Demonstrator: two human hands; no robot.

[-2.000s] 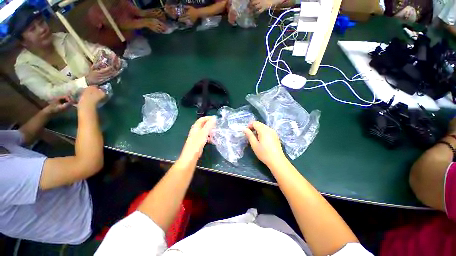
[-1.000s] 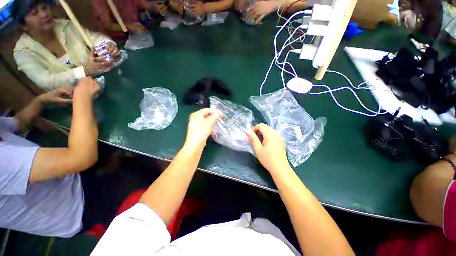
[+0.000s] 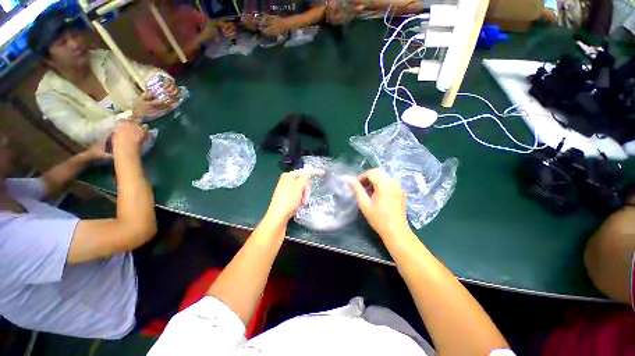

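A crinkly clear plastic bag [image 3: 326, 201] is between my hands above the front edge of the green bench; it is blurred, and what is inside it cannot be told. My left hand [image 3: 291, 196] pinches its left side. My right hand [image 3: 381, 201] is at its upper right side with fingers and thumb together on the film. Another clear bag [image 3: 412, 170] with a round part showing in it lies just right of my right hand. A puffy clear bag [image 3: 230, 161] lies to the left. A black strap piece [image 3: 296, 138] lies behind my hands.
White cables and a white adapter [image 3: 419, 116] lie behind the bags, below a power strip [image 3: 440, 42] on a post. A heap of black strapped parts [image 3: 585, 90] is on a white board at right. A person in a light shirt [image 3: 69, 257] sits close at left; a bare arm shows at right.
The bag between my hands has changed from stretched out to bunched and blurred, sitting slightly lower. My hands stay on either side of it. The whole view has shifted slightly.
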